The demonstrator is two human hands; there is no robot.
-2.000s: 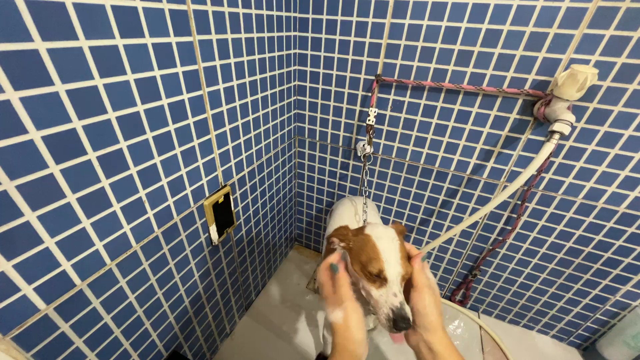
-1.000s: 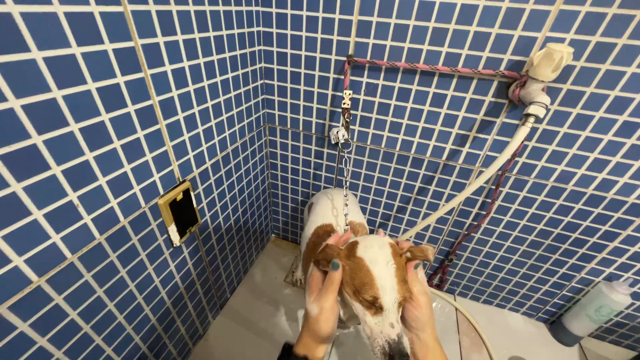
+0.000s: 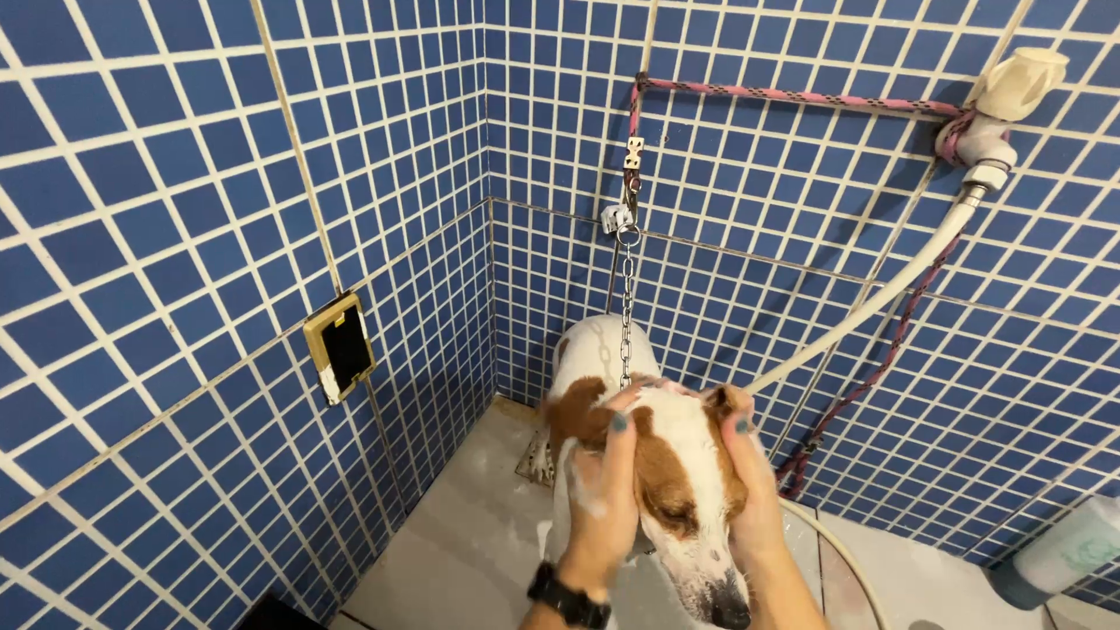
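Observation:
A wet white dog with brown patches [image 3: 691,464] stands in the tiled corner, its head low and its eyes closed. My left hand [image 3: 605,499] lies along one side of the dog's head by the ear, with some lather on the skin. On the other side, my right hand [image 3: 751,472] cups the head, its thumb against the ear. Both sets of fingers reach behind the head, where they are partly hidden. A metal chain [image 3: 626,315] runs up from the dog's neck to a pink rope leash [image 3: 787,93].
The leash is tied around a white tap [image 3: 984,140], from which a cream hose [image 3: 875,302] hangs to the floor. A bottle [image 3: 1063,551] leans at the right wall. A yellow-framed wall box [image 3: 341,350] is on the left wall; a floor drain [image 3: 535,459] lies behind the dog.
My hands have moved from the sides of the dog's face back to its ears and the back of its head. The dog's mouth, open with the tongue showing earlier, now looks closed.

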